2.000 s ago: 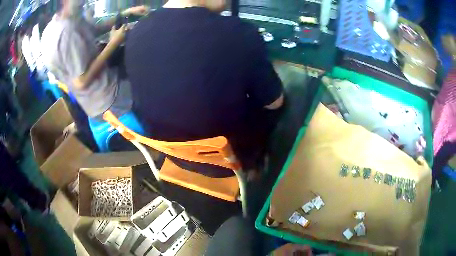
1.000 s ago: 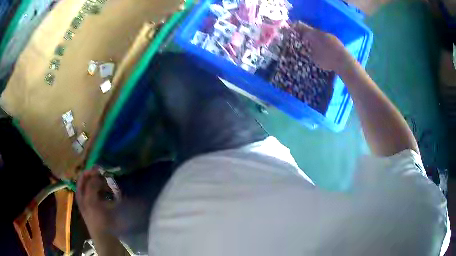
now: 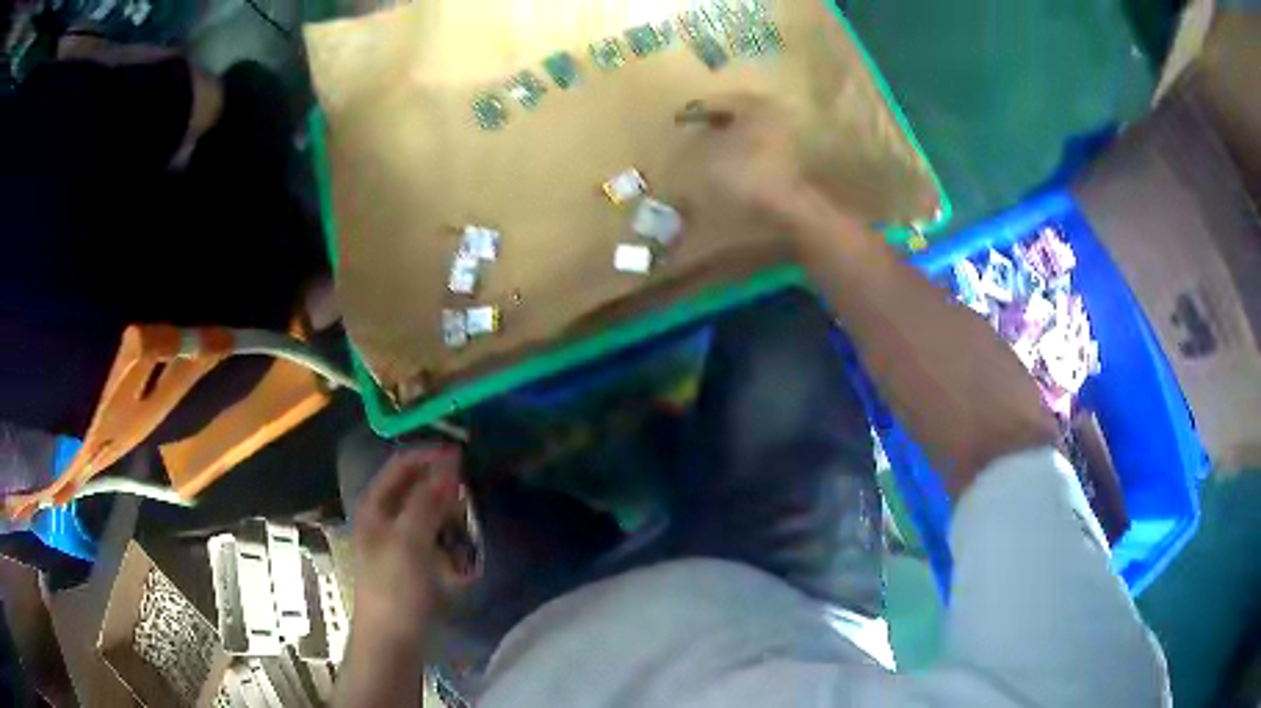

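Note:
My right hand, blurred, is over the brown cardboard liner. A small dark green circuit board shows at its fingertips. My left hand is low, over my lap near the crate's near left corner. It is curled around a small housing with a pale edge, mostly hidden by the fingers. Several circuit boards lie in a row along the far side of the liner. Several silver-white pouch cells lie in two loose groups nearer to me.
The green crate rim surrounds the liner. A blue bin with pink and white pieces stands at right, beside a cardboard carton. An orange chair, a carton with white plastic frames and a seated person's dark clothing are at left.
My view has turned back from the blue bin towards the crate. My right hand has left the bin's small parts and is over the liner. My left hand remains low near the crate's corner.

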